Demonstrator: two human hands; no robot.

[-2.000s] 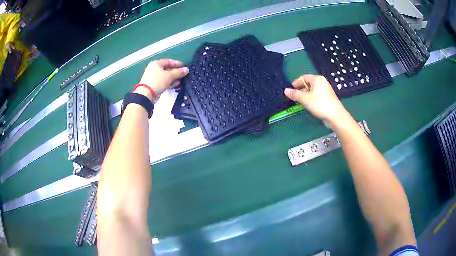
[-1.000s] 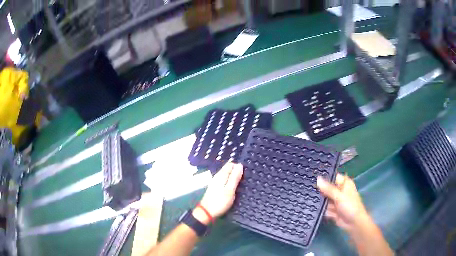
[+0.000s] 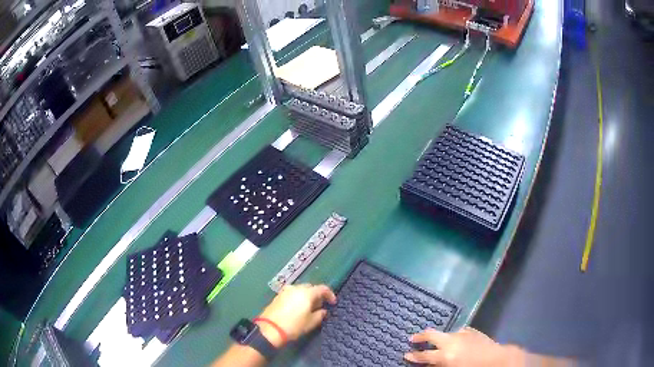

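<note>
A black component tray [image 3: 384, 312] with rows of round pockets, no shiny parts visible in it, is low in the picture, its near side cut off. My left hand [image 3: 297, 312] grips its left edge. My right hand [image 3: 452, 348] holds its right side, fingers over the surface. Whether the tray touches the bench cannot be told. A stack of black trays [image 3: 466, 172] stands beyond it at the right; its top tray shows no shiny parts. A six-position bar [image 3: 310, 251] lies beyond my left hand.
Black trays with whitish parts [image 3: 267, 195] lie left of the bar stack [image 3: 326, 120]. Overlapping trays with whitish parts [image 3: 163, 283] lie at lower left, beside a bright green piece [image 3: 226, 272]. Metal uprights [image 3: 346, 54] rise behind the bar stack. The bench's right edge borders the floor [image 3: 599, 215].
My hands have lifted the dark tray off the overlapping pile and carried it right, uncovering whitish parts in the pile. The view has swung right, showing the stacked trays fully.
</note>
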